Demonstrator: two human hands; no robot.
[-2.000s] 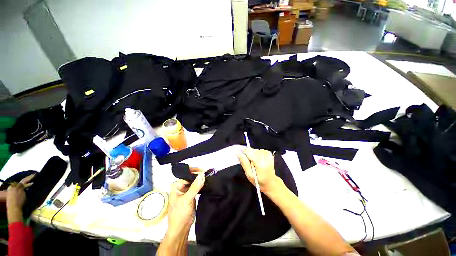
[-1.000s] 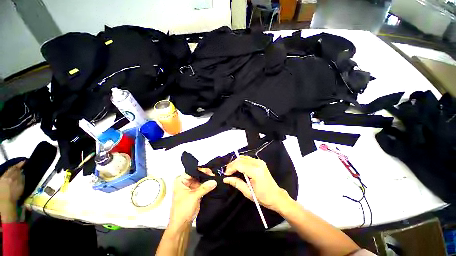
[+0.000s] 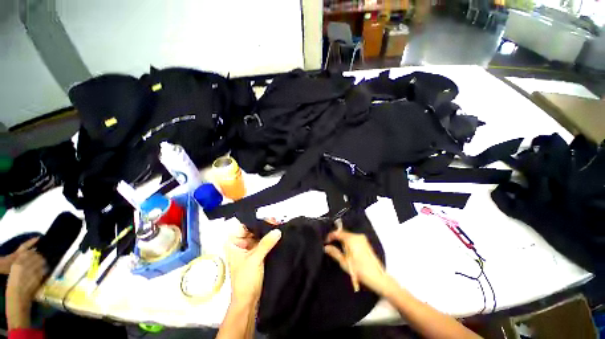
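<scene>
A black soft fabric piece [image 3: 298, 285] lies bunched at the table's front edge between my hands. My left hand [image 3: 249, 265] pinches its left upper edge, thumb on top. My right hand [image 3: 358, 255] is slightly blurred over its right part. It holds a thin pale stick [image 3: 355, 271], seen only in part below the fingers. The stick's tip is not clear. A pale line [image 3: 340, 215] shows near the top of the piece.
A blue tray [image 3: 192, 228] with bottles, a tape roll [image 3: 203, 277], an orange jar [image 3: 229, 179] and blue cup [image 3: 207, 196] stand left. Black bags [image 3: 398, 132] fill the back. Red-black snips [image 3: 458, 230] lie right. Another person's hands [image 3: 25, 265] are far left.
The fabric piece has been folded over and now covers the spot where my fingertips met. My right hand has moved right, away from my left, still with the stick. The view has tilted up.
</scene>
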